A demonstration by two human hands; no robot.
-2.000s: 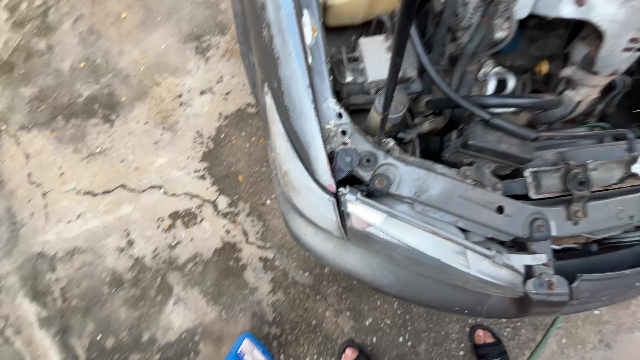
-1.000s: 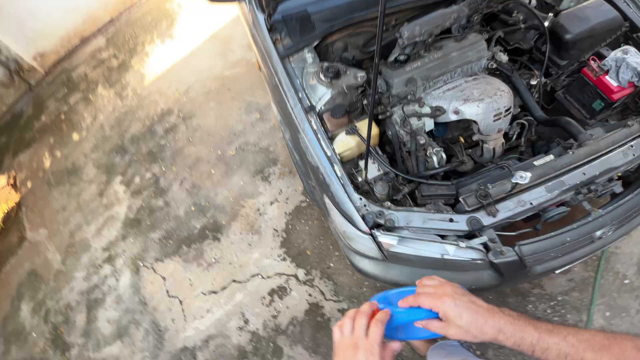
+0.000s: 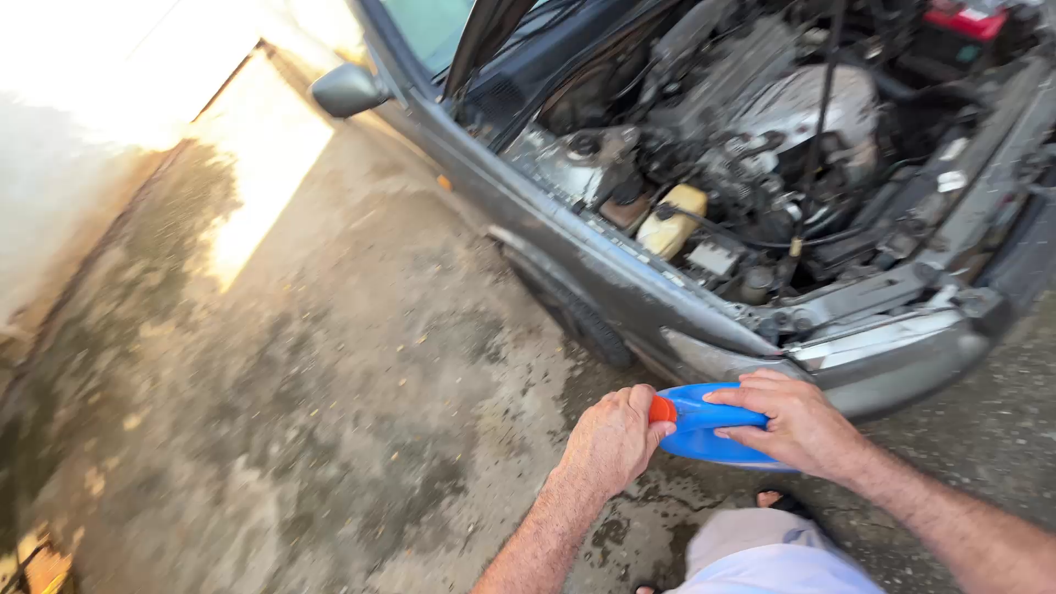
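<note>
A blue plastic jug (image 3: pixel 701 445) with an orange screw cap (image 3: pixel 662 409) is held low in front of my body, beside the car's front corner. My left hand (image 3: pixel 606 437) has its fingers and thumb closed around the cap. With my right hand (image 3: pixel 784 421) I grip the jug's blue handle. Past the hands stands a grey car with its hood up and the engine (image 3: pixel 792 115) exposed. A yellowed plastic reservoir (image 3: pixel 672 221) with a black cap sits near the fender inside the engine bay.
The car's fender (image 3: pixel 610 256) and headlamp (image 3: pixel 879 337) lie just beyond my hands. A hood prop rod (image 3: pixel 825 107) crosses the bay. A red-topped battery (image 3: pixel 965 25) is at the far right, a side mirror (image 3: pixel 348 89) at upper left. Stained concrete (image 3: pixel 346 396) stretches left towards a wall.
Both hands have come into view since the oldest frame. The orange cap, not visible one second ago, now shows in my left hand. The view has swung towards the car's side.
</note>
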